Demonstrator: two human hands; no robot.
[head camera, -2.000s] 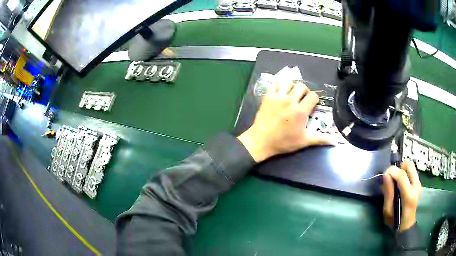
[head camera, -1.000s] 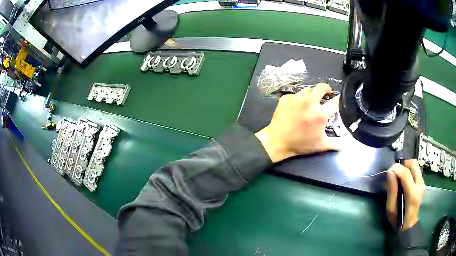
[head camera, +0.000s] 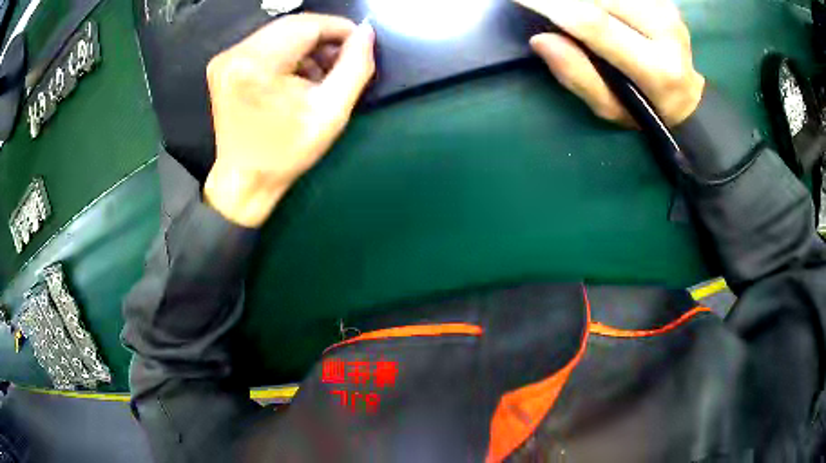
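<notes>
My left hand is at the top of the picture, fingers curled with thumb and fingertips together at the left edge of the bright spot; whether something fine is between them I cannot tell. My right hand is at the top right, wrapped around a slim black pen-like tool, likely a soldering iron, whose rear end points down toward the wrist. Its tip is out of view. The dark work plate lies between the hands, with a bright white light spot on it. No assembly is visible between the hands.
Single silver assemblies lie on the green surface at the upper left and left. Several waiting assemblies lie together at the lower left. A dark oval holder with silvery filling stands at the right. My jacket fills the bottom.
The view has tipped down toward my body; microscope and monitor have left the picture. My left hand has let go of the assembly it was on. My right hand still holds the black tool.
</notes>
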